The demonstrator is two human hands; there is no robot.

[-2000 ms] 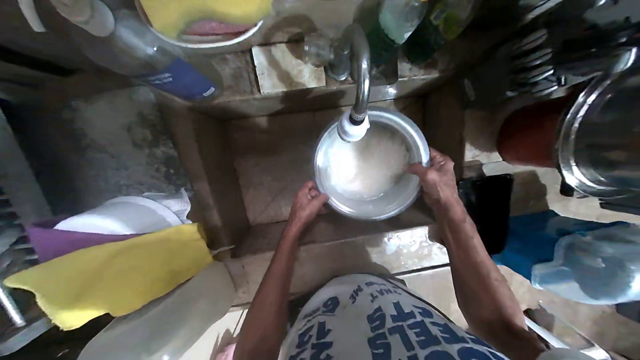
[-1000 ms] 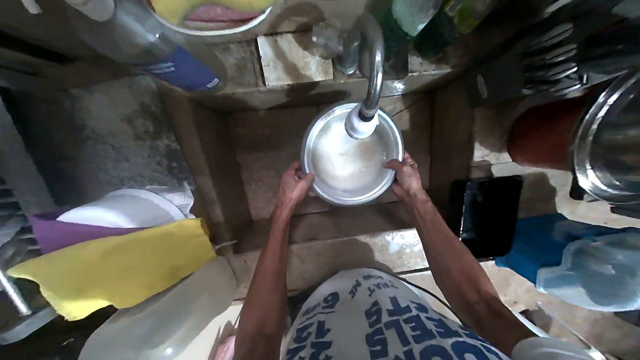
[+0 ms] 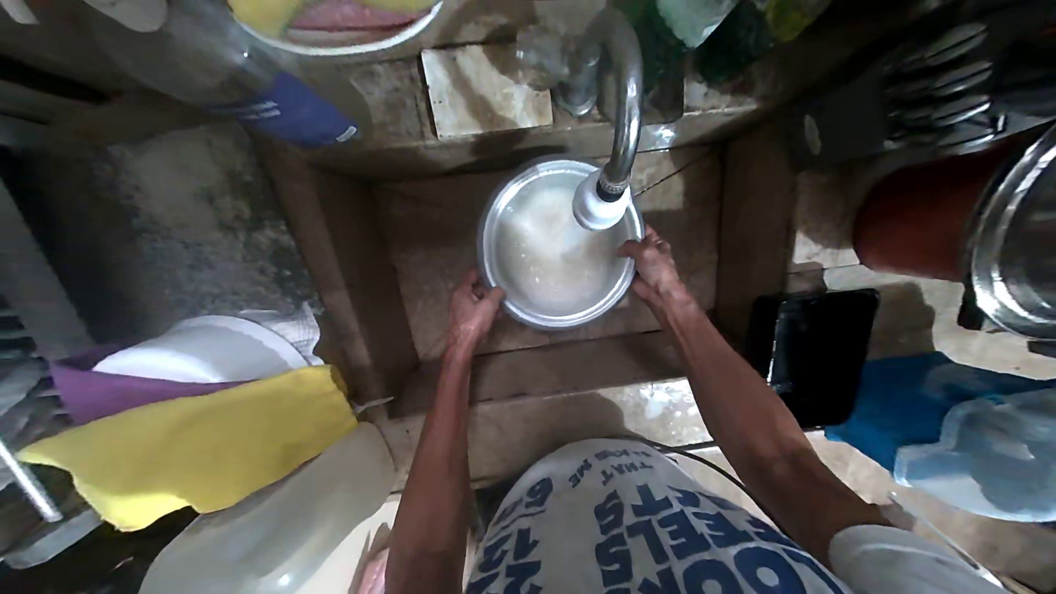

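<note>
A round metal pot [image 3: 497, 285] with cloudy, pale liquid [image 3: 553, 256] in it is held over the tiled sink basin [image 3: 676, 272]. My left hand [image 3: 474, 309] grips its lower left rim, thumb on top. My right hand [image 3: 656, 266] holds the right rim, with the thumb over the edge. A curved metal faucet [image 3: 629, 107] with a white nozzle [image 3: 600, 202] reaches over the upper right of the pot. Whether water is running cannot be told. The pale grains at the bottom are too blurred to name.
Yellow cloth [image 3: 206, 445] and a white bowl [image 3: 206, 351] lie left of the basin. A bottle with a blue label [image 3: 289, 107] is at the upper left. To the right are a black tray [image 3: 825, 355], a blue cloth [image 3: 891, 396] and a reddish-brown container [image 3: 916, 214].
Both hands shifted the pot left between the two earlier frames. The faucet nozzle, near the pot's upper left two seconds ago, is now over its upper right. Both hands still hold the rim.
</note>
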